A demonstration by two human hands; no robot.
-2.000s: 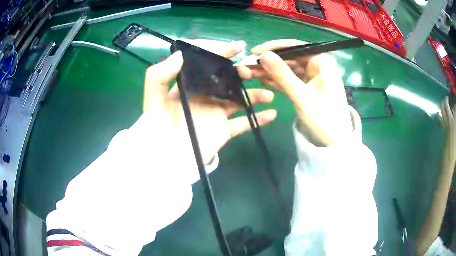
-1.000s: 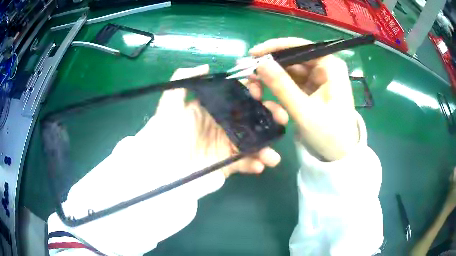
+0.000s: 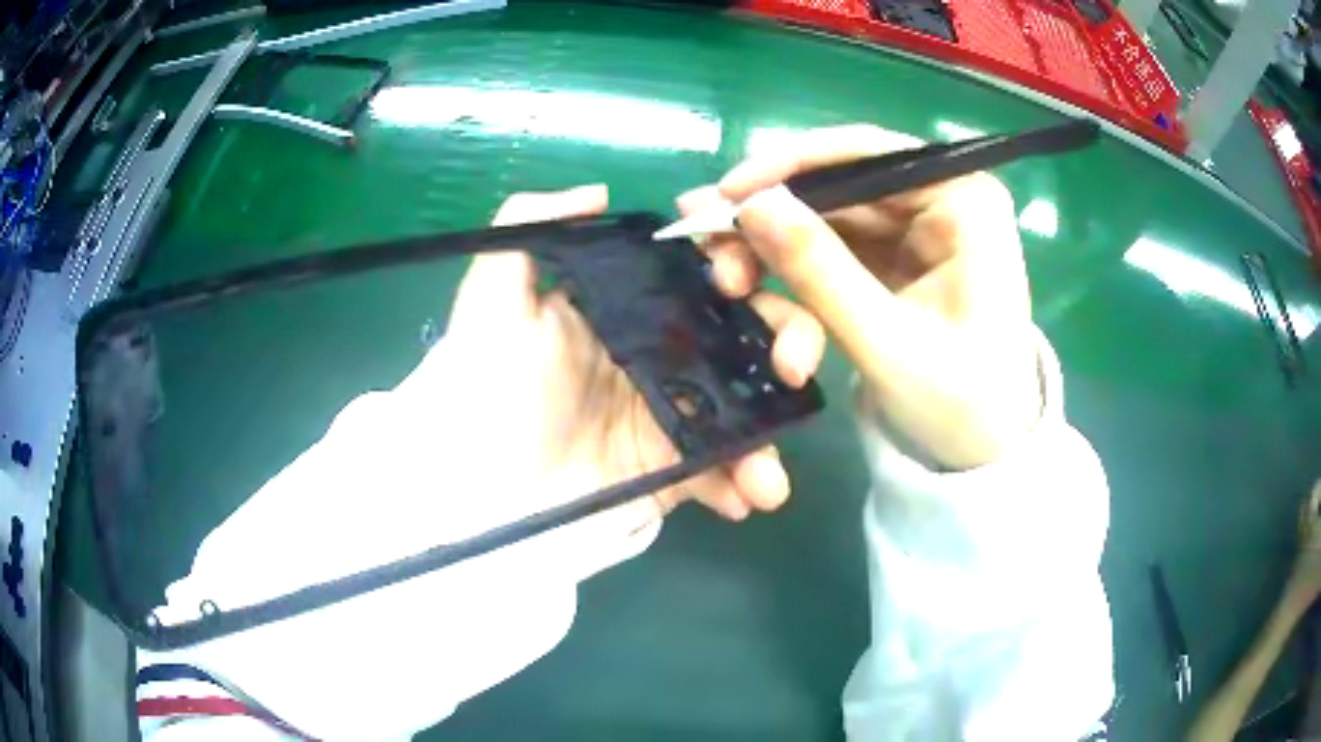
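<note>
A thin black phone middle frame [image 3: 420,570] lies across my left hand [image 3: 558,377], its large window to the left and its solid end [image 3: 659,326] to the right. My left fingers hold the solid end from beneath. My right hand [image 3: 906,290] grips tweezers [image 3: 942,167] with a black handle and pale tips. The tips look closed and are at the upper edge of the solid end. Whether they hold a small part is too small to tell.
A red tray [image 3: 1072,65] is at the far right edge. Another frame [image 3: 380,76] lies upper left beside pale tubes [image 3: 283,122]. A metal rail [image 3: 160,189] runs along the left. A dark thin tool [image 3: 1169,623] and another person's arm [image 3: 1275,623] are lower right.
The held frame has swung from pointing down to pointing left, then shifted slightly left. The tweezer tips have come together at its edge. The loose frames on the green surface have moved left.
</note>
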